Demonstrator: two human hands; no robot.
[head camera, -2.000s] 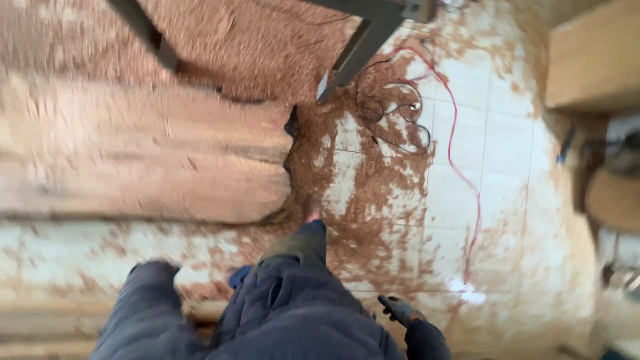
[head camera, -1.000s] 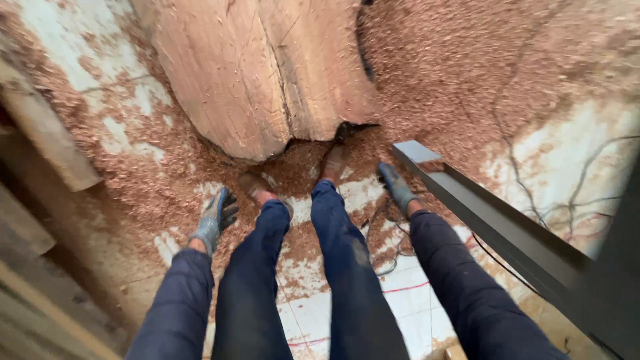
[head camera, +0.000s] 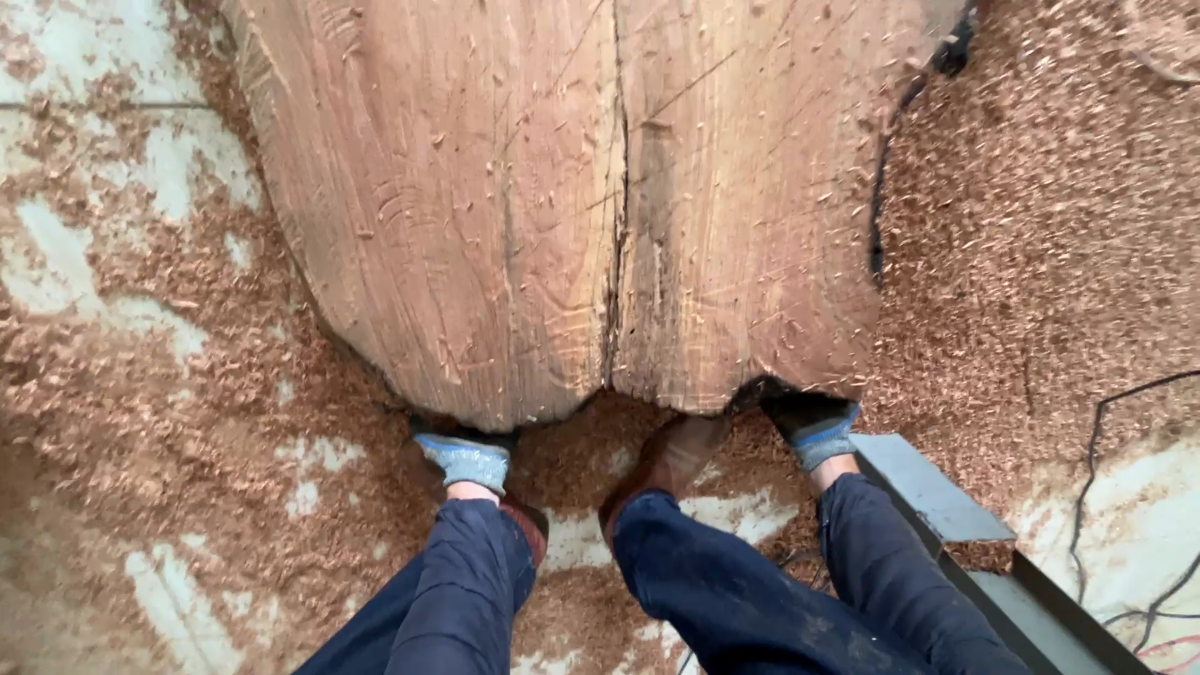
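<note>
A large live-edge wood slab (head camera: 525, 216) with a long crack down its middle fills the upper centre. Both my hands are at its near end, in grey and black work gloves with blue trim. My left hand (head camera: 464, 455) reaches beneath the left part of that end, its fingers hidden by the wood. At the notch on the right, my right hand (head camera: 814, 427) touches the slab's edge, with its fingertips out of sight under it. Whether the fingers are closed around the wood cannot be made out.
Wood shavings (head camera: 1050, 216) lie thickly over the pale tiled floor (head camera: 159, 600). My booted feet stand between my hands, close to the slab. A grey metal beam (head camera: 937, 492) lies at the lower right, beside my right forearm. Black cables (head camera: 1092, 459) run along the floor at the far right.
Both hands have moved from beside my legs to the slab's near end, where their fingers are now hidden. The view has turned, and the slab fills more of it.
</note>
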